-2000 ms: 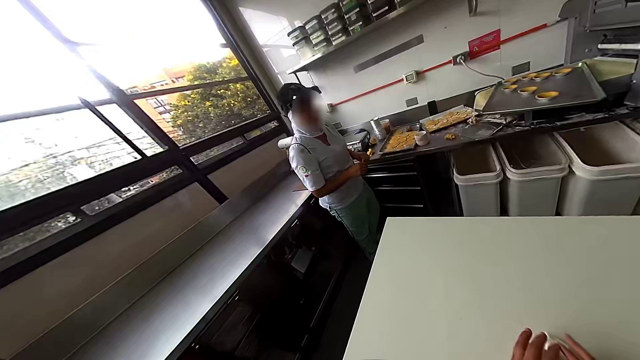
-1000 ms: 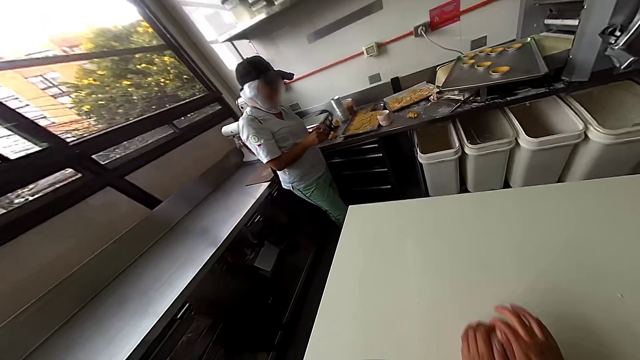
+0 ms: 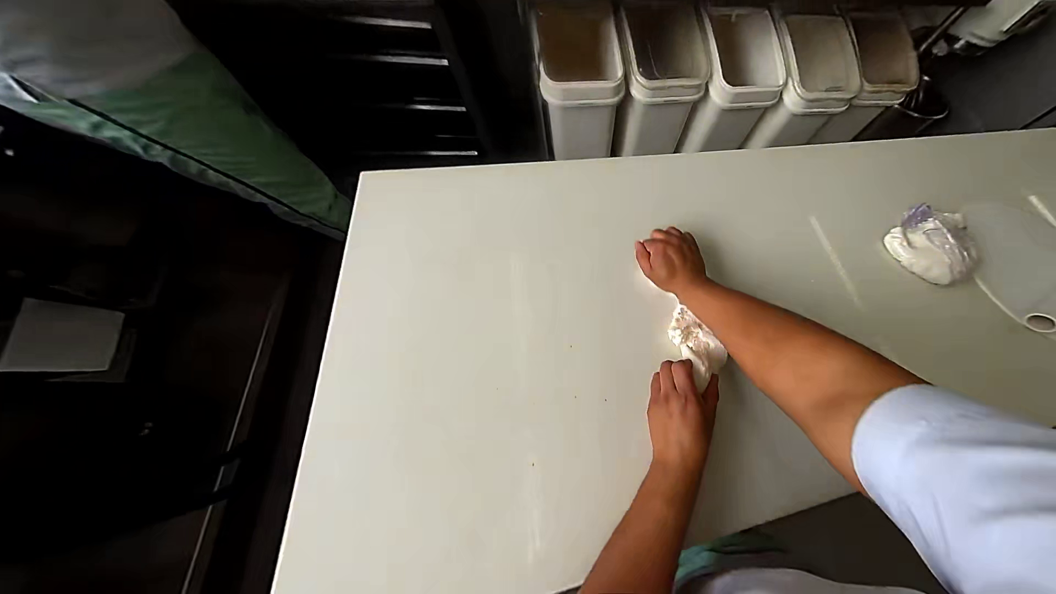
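A lump of white dough (image 3: 699, 338) with a rough, torn surface lies stretched on the pale tabletop (image 3: 462, 330). At its near end, my left hand (image 3: 681, 412) has its fingers curled over the dough. My right hand (image 3: 670, 260) is at the far end, fingers bent down; a thin white edge of dough runs from under its wrist and palm. What the right fingers hold underneath is hidden. The right forearm passes just to the right of the lump.
A clear plastic bag of white material (image 3: 932, 246) lies at the table's right, beside a transparent plastic item (image 3: 1019, 256). White bins (image 3: 582, 91) line the far side. A co-worker's green-clad leg (image 3: 223, 140) is beyond the left corner.
The view has swung down and right. My hands, together at the table's near edge a second ago, are now apart farther in on the table, with dough visible between them.
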